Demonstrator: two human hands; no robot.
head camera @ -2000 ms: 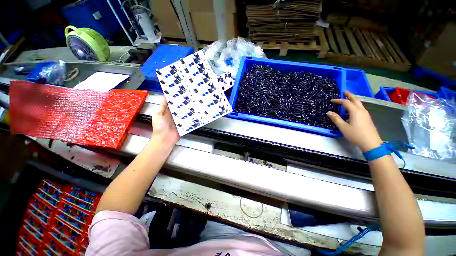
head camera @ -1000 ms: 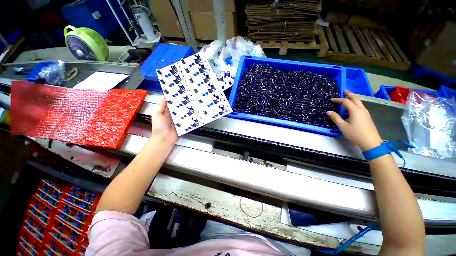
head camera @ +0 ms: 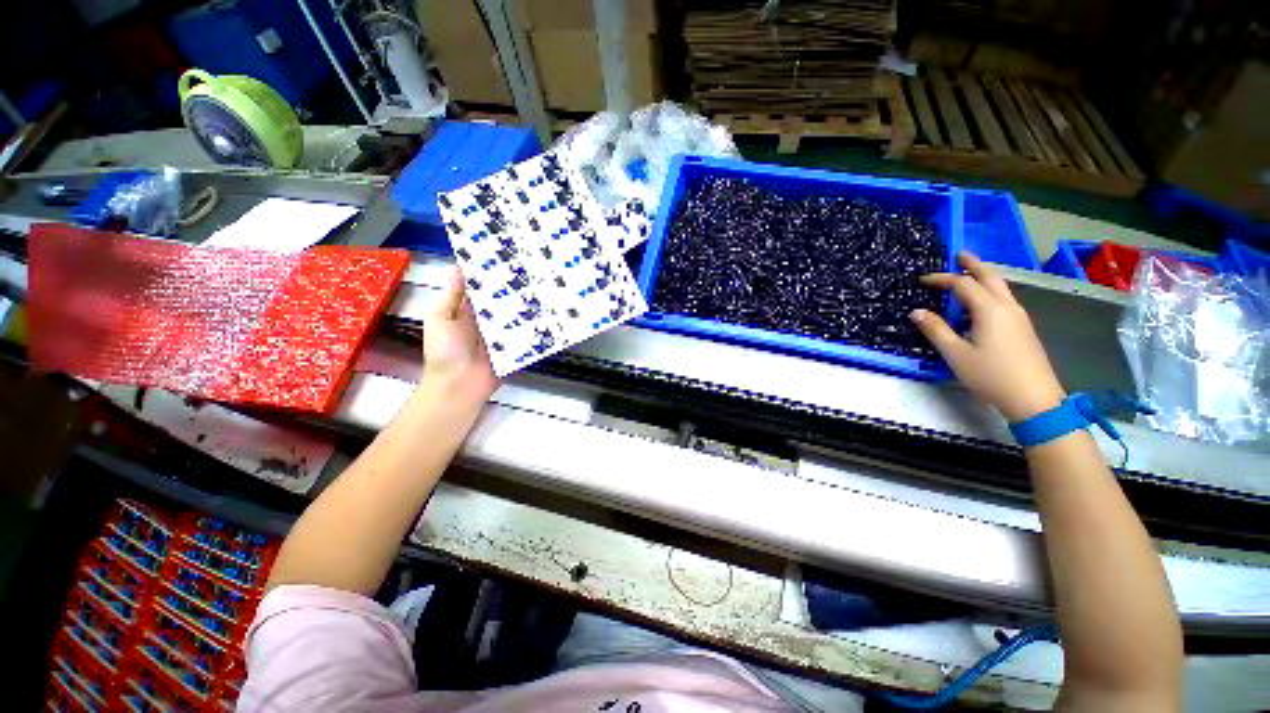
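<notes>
A white PCB panel (head camera: pixel 541 262) with rows of small dark and blue parts is tilted up near the middle. My left hand (head camera: pixel 457 341) holds it by its lower left edge. The blue parts bin (head camera: pixel 801 357) to the right holds a heap of black components (head camera: pixel 801 265). My right hand (head camera: pixel 986 334) is over the bin's right edge, fingers apart, fingertips at the heap. Whether a component is between them cannot be seen. A blue wrist strap (head camera: pixel 1054 419) is on my right wrist.
A red bubble-wrap bag (head camera: pixel 209 320) lies at left across the conveyor rails (head camera: pixel 752 502). A black tote (head camera: pixel 84 488) with stacked boards is at lower left. Clear plastic bags (head camera: pixel 648 146) are behind the panel; another clear bag (head camera: pixel 1205 355) lies at right. A closed blue box (head camera: pixel 453 167) is behind.
</notes>
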